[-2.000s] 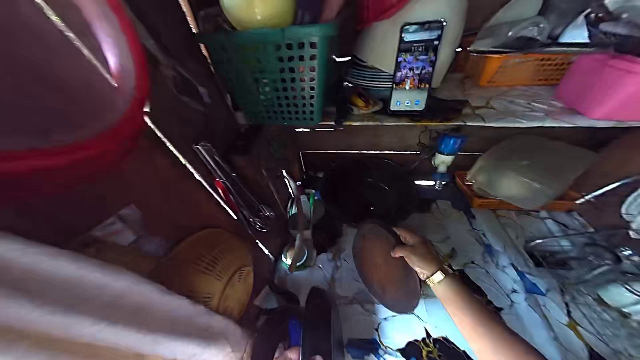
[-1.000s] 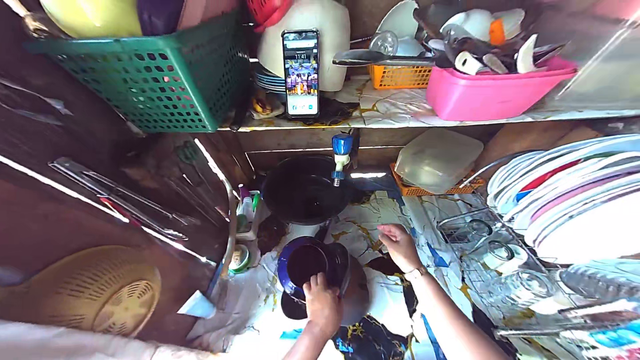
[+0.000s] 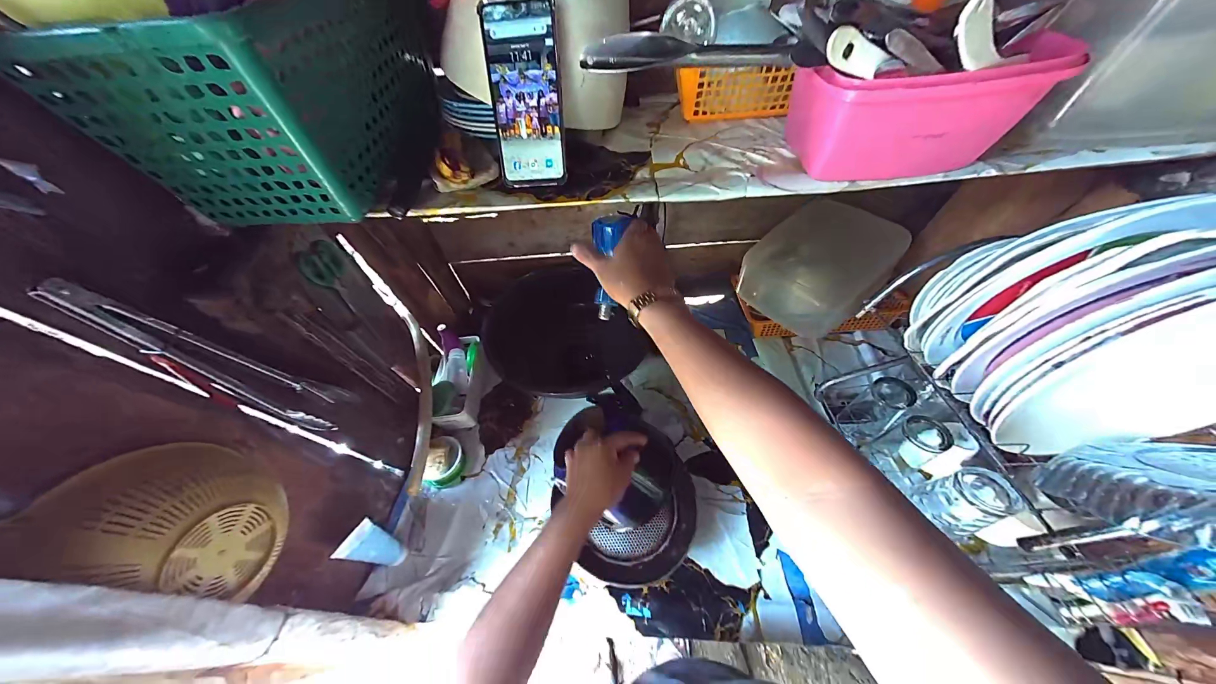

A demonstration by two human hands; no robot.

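Observation:
My right hand [image 3: 635, 261] is at a blue faucet [image 3: 608, 233] above a black basin [image 3: 562, 332], its fingers around the faucet's top. Lower down, my left hand [image 3: 600, 470] grips a dark pan or pot [image 3: 655, 480] near its rim. Beneath the held piece lies a round dark pan [image 3: 679, 546] with a perforated, light-coloured bottom or insert [image 3: 632, 537]. My left fingers partly hide the held piece, so its exact shape is unclear.
A dish rack with plates [image 3: 1073, 332] and glasses [image 3: 978, 489] stands at right. On the shelf are a green basket [image 3: 199, 104], a phone [image 3: 524, 95] and a pink utensil holder [image 3: 912, 119]. A yellow colander [image 3: 180, 522] hangs at left.
My right hand has moved up to the faucet from beside the pans. My left hand stays at the dark cookware, where a perforated surface now shows.

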